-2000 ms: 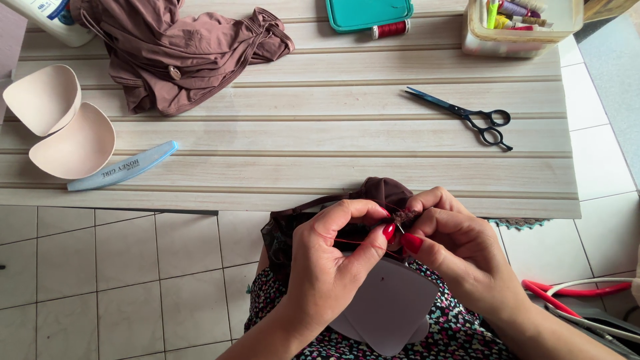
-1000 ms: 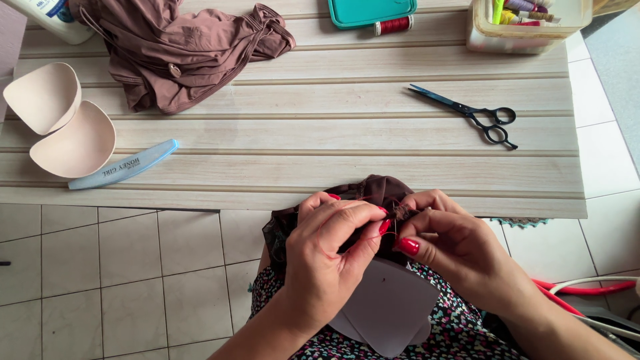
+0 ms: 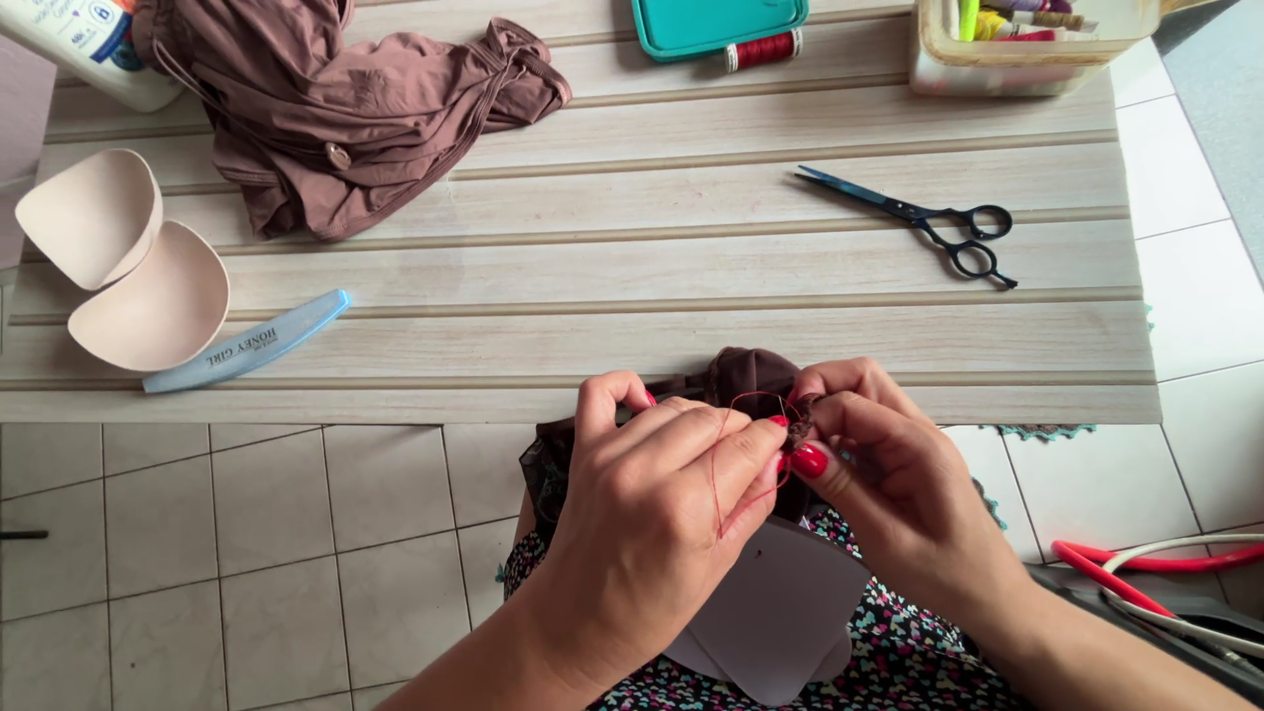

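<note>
Over my lap, my left hand (image 3: 671,484) and my right hand (image 3: 894,484) meet at a gathered edge of dark brown fabric (image 3: 750,375). Pinched in my right fingers is the bunched edge. The left fingertips press against it near a thin sewing needle (image 3: 783,405), which stands up from the fabric; whether they grip needle or cloth is hidden. A red thread (image 3: 715,484) loops across the left hand. Grey, rounded flat pieces (image 3: 780,612) lie on my lap below the hands.
On the slatted table (image 3: 632,276) lie black scissors (image 3: 913,212), a red thread spool (image 3: 763,49), a teal lid (image 3: 716,25), a plastic box of threads (image 3: 1027,59), a mauve garment (image 3: 365,128), two beige cups (image 3: 153,306), a blue nail file (image 3: 252,341) and a bottle (image 3: 109,49).
My left hand has turned more palm-down over the fabric, and the thread now loops over it. The right hand keeps its pinch at the edge.
</note>
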